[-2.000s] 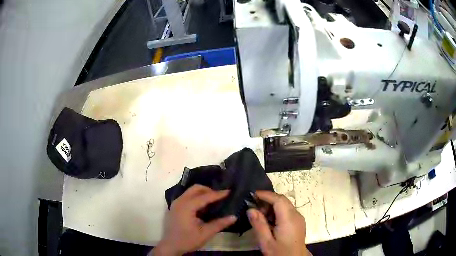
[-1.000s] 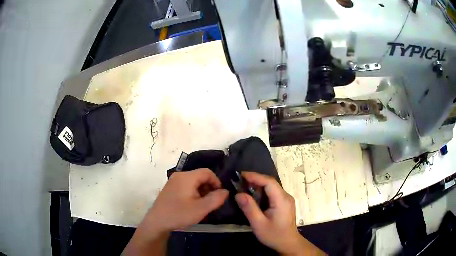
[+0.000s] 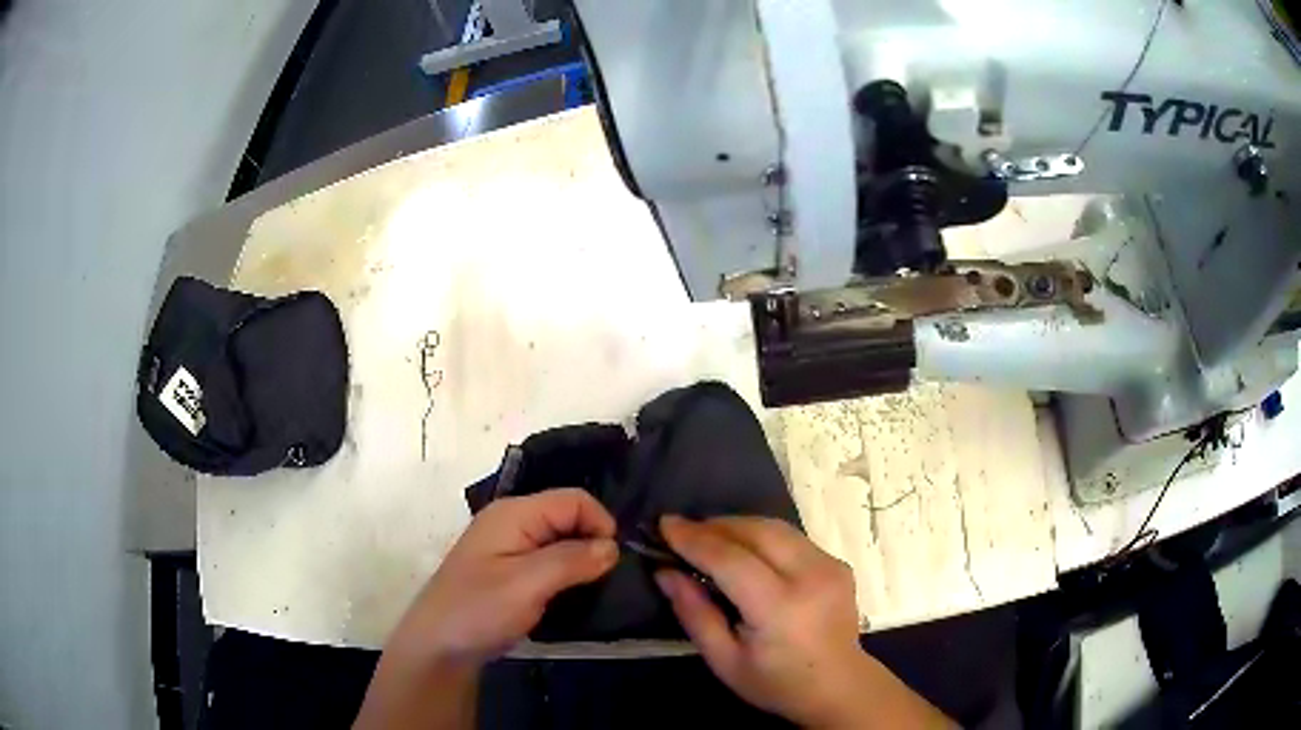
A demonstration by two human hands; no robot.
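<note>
A soft black fabric bag body (image 3: 713,449) lies at the table's near edge under both my hands. My left hand (image 3: 521,571) pinches the fabric between thumb and fingertips near its middle. My right hand (image 3: 749,592) is beside it, its fingers around a small dark object with a metallic glint, perhaps snips, mostly hidden in the fingers. The fingertips of both hands almost meet over the bag. A narrow grey strip (image 3: 509,471) shows at the bag's left edge.
A finished black bag (image 3: 286,378) with a white patch lies at the left of the cream table (image 3: 343,556). A loose dark thread (image 3: 427,392) lies mid-table. The white sewing machine (image 3: 999,143) fills the right, its cylinder arm (image 3: 985,350) ending in a dark block (image 3: 839,360).
The view has shifted, so the machine sits higher in the picture. My hands have drawn together over the bag, and the metallic object is now more hidden.
</note>
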